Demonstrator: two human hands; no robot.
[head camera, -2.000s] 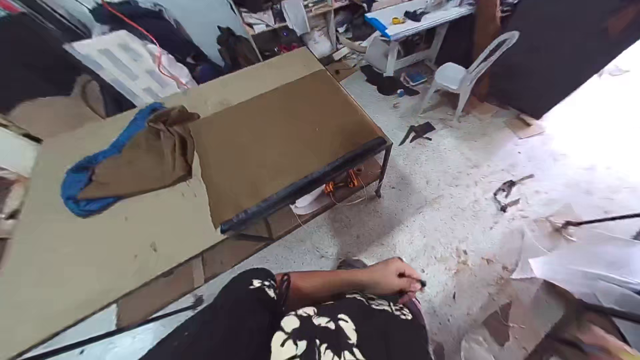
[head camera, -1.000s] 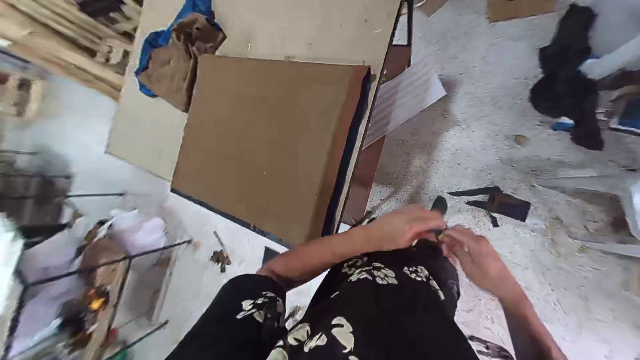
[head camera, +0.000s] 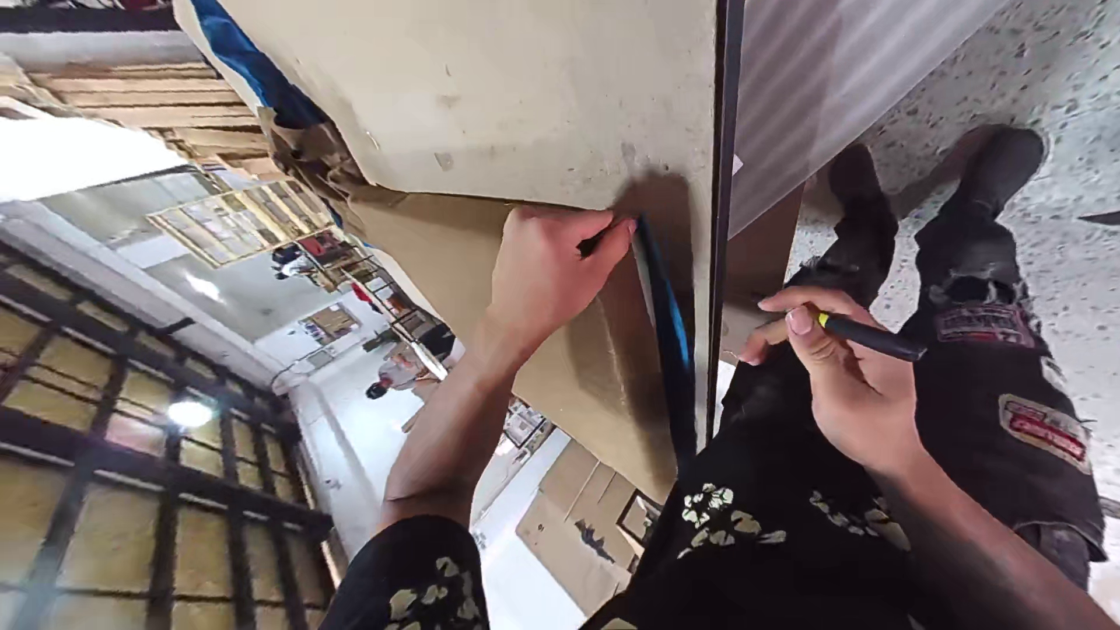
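Observation:
My left hand pinches the corner of a brown fabric sheet at the table, and the sheet's edge is raised there. A dark blue edge strip runs down from that corner beside the table's edge. In my right hand is a black pen-like tool with a yellow ring, held between thumb and fingers over my legs, apart from the sheet. Crumpled brown cloth with blue cloth lies at the sheet's far left corner.
The beige tabletop has a dark edge close to my body. Translucent sheeting hangs beyond that edge. My shoes stand on the speckled floor. A person is far off at the left, near shelving.
My left hand has moved from beside my right hand to the sheet's corner, which is now lifted. My right hand stays over my legs with the black tool. The view has turned strongly.

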